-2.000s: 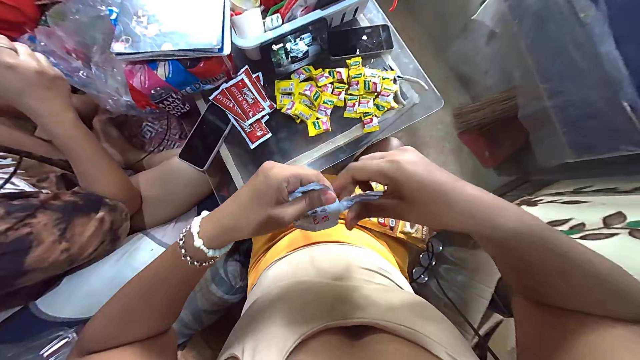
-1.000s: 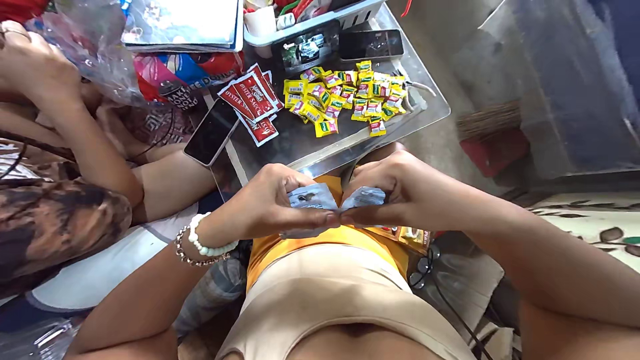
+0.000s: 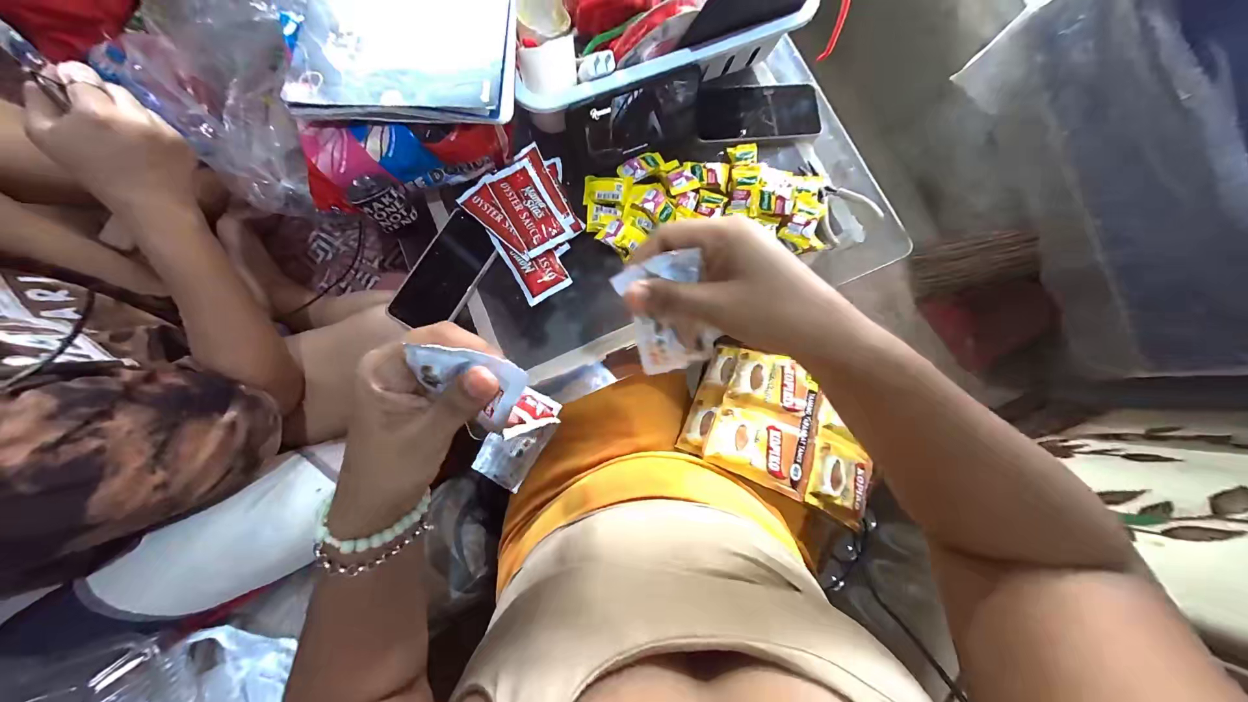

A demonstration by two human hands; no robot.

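Note:
My left hand (image 3: pixel 424 409) grips a silvery-blue sachet (image 3: pixel 463 370) between thumb and fingers; another sachet with a red print (image 3: pixel 514 444) hangs just below it. Farther right and higher, over the near edge of the table, my right hand (image 3: pixel 717 283) pinches a similar silvery-blue sachet (image 3: pixel 668 346). A strip of yellow-brown Kopiko coffee sachets (image 3: pixel 760 434) lies on my lap under the right forearm. Behind the right hand is a pile of small yellow packets (image 3: pixel 702 190) on the table. Red oyster sauce sachets (image 3: pixel 526 210) lie overlapped left of that pile.
A smartphone (image 3: pixel 444 273) lies near the table's left edge, another phone (image 3: pixel 759 112) at the back. A light-blue plastic basket (image 3: pixel 673 73) holds various items. Folders (image 3: pixel 405 58) rest on colourful packages. A person's hand (image 3: pixel 112 136) is at the left. A white cable (image 3: pixel 858 205) curves beside the packets.
My hands have moved apart from where they met over my lap, each with a silvery-blue sachet. The right hand has moved up toward the yellow packets. More of the coffee strip shows.

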